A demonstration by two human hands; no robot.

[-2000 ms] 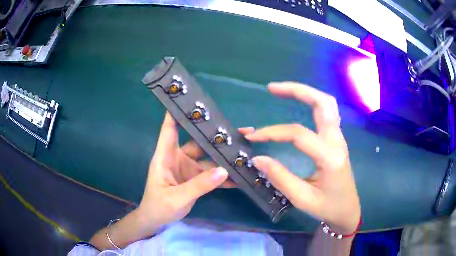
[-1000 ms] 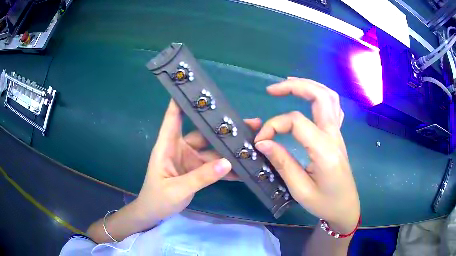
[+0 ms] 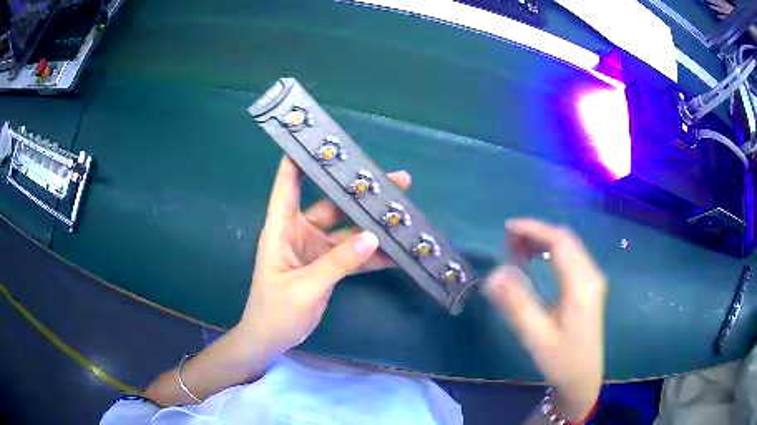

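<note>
A grey bar fixture (image 3: 378, 214) slants across the middle of the view, its upper end to the left. Several small round parts with amber centres sit in one row on it, such as this one (image 3: 362, 185), with tiny shiny bits beside each. My left hand (image 3: 303, 257) holds the bar from below, thumb on its near edge and fingers behind it. My right hand (image 3: 552, 303) is blurred, off the bar's lower right end, with thumb and fingers apart. No part shows in it.
A dark box (image 3: 676, 178) with glaring violet light stands at right. A silver frame fixture (image 3: 46, 174) lies far left. A machine base with a red button (image 3: 44, 70) is upper left. White paper (image 3: 622, 29) lies at back right. A thin black stick (image 3: 734, 310) lies far right.
My right hand has left the bar and moved right and down, its fingers opening. The bar's lower end has risen slightly and its face looks paler. My left hand still holds it.
</note>
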